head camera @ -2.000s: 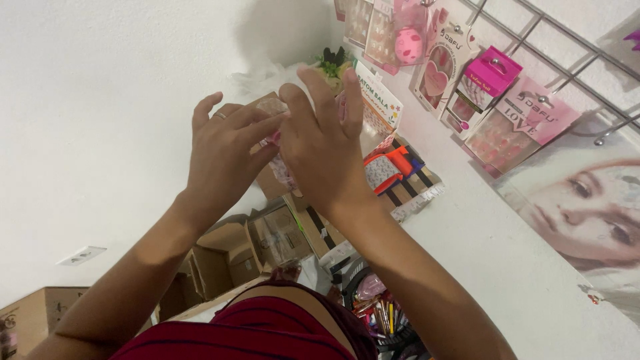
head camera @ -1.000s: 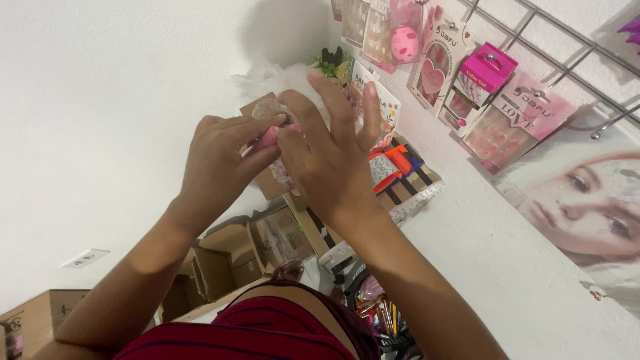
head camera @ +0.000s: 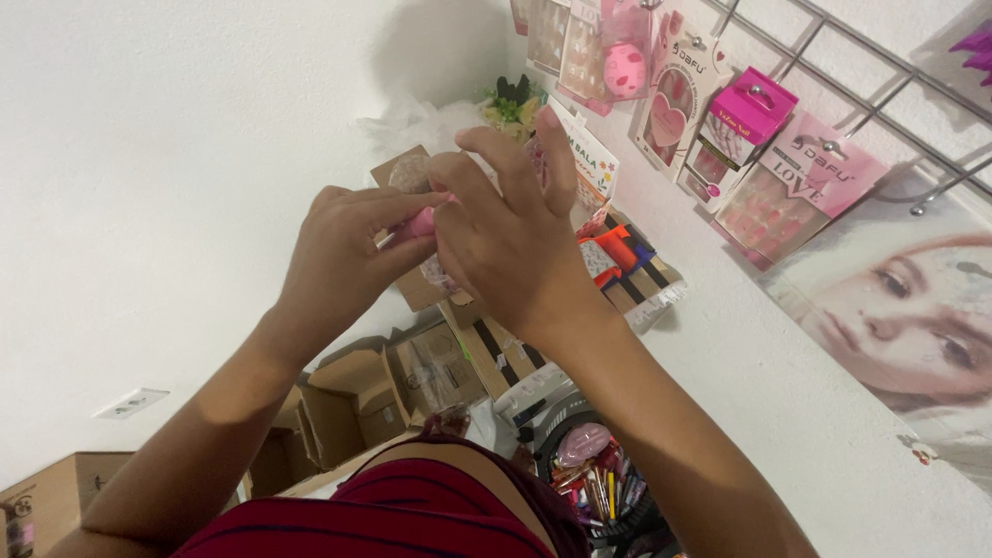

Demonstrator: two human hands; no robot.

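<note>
My left hand (head camera: pixel 349 252) pinches a small pink item (head camera: pixel 419 225) between thumb and fingers, in the middle of the view. My right hand (head camera: pixel 515 229) meets it from the right, its thumb and index finger at the same item and its other fingers spread upward. The item is mostly covered by my fingers, so its kind cannot be told. Just behind the hands are a clear plastic wrapping (head camera: pixel 411 173) and a cardboard box (head camera: pixel 422 287). Whether the wrapping belongs to the pink item cannot be told.
Packaged false nails (head camera: pixel 802 186) and a pink makeup sponge (head camera: pixel 625 70) hang from a wire grid (head camera: pixel 876 46) at right. Below are a slatted wooden stand (head camera: pixel 496 349), open cardboard boxes (head camera: pixel 356 395) and a round black basket (head camera: pixel 554 434) of cosmetics. A wall socket (head camera: pixel 132 403) is at left.
Two seconds ago the fingers of both hands were raised more around the item; now my left thumb and fingers pinch it, and more of its pink surface shows.
</note>
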